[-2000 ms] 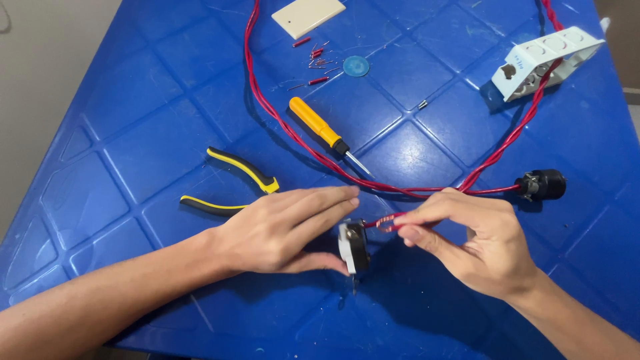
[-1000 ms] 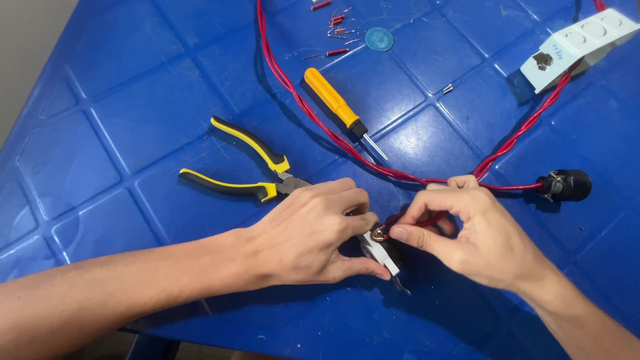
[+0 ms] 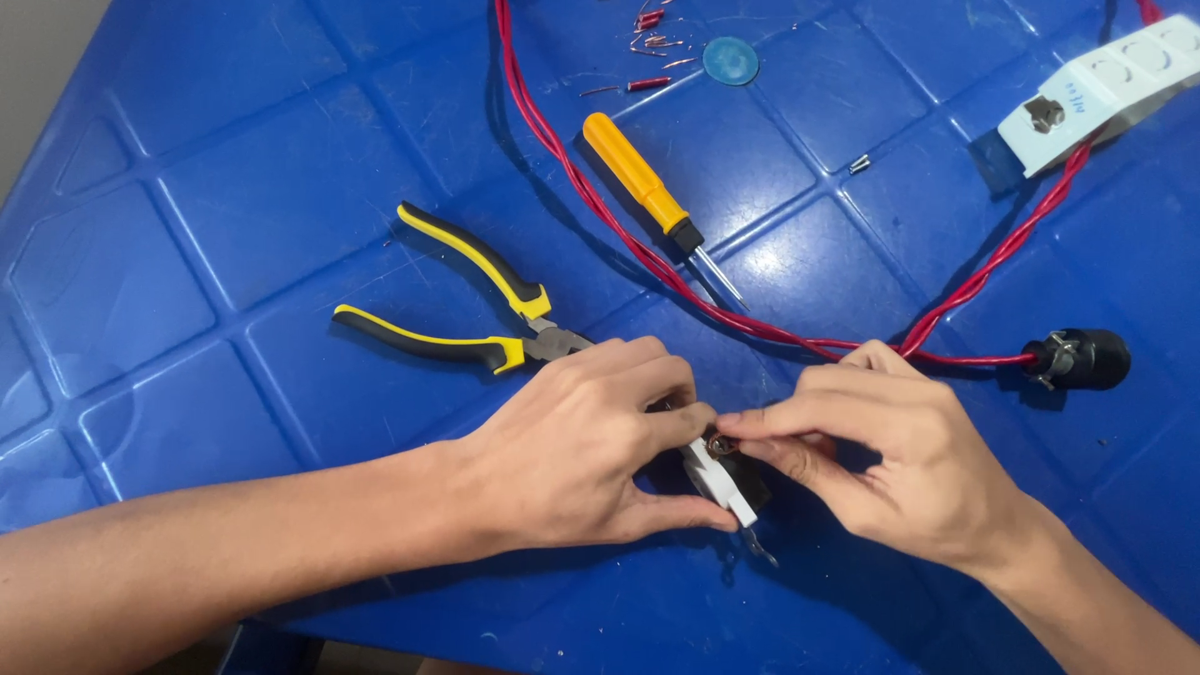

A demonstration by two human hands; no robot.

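Note:
My left hand (image 3: 600, 441) pinches a small white and black electrical fitting (image 3: 720, 483) between thumb and fingers; a metal piece sticks out at its lower end. At the fitting's upper side, a coil of bare copper wire (image 3: 720, 444) lies at the fingertips of my right hand (image 3: 872, 450), which are closed on the wire's end. The exact grip is partly hidden by the fingers. Pliers with yellow and black handles (image 3: 553, 339) lie spread just beyond my left hand. Behind the hands, a twisted red cable (image 3: 656, 267) curves across the blue table.
A yellow-handled screwdriver (image 3: 637, 173) lies inside the cable's curve. To the right are a black lamp holder (image 3: 1087, 359) on red wire and a white socket strip (image 3: 1106, 89). Wire scraps (image 3: 652, 42), a blue-green disc (image 3: 731, 61) and small screws (image 3: 859, 164) lie farther back.
The fitting has been tilted in my left hand. My right fingers have moved in close against it, where red wire stretched between them before. The view has shifted nearer.

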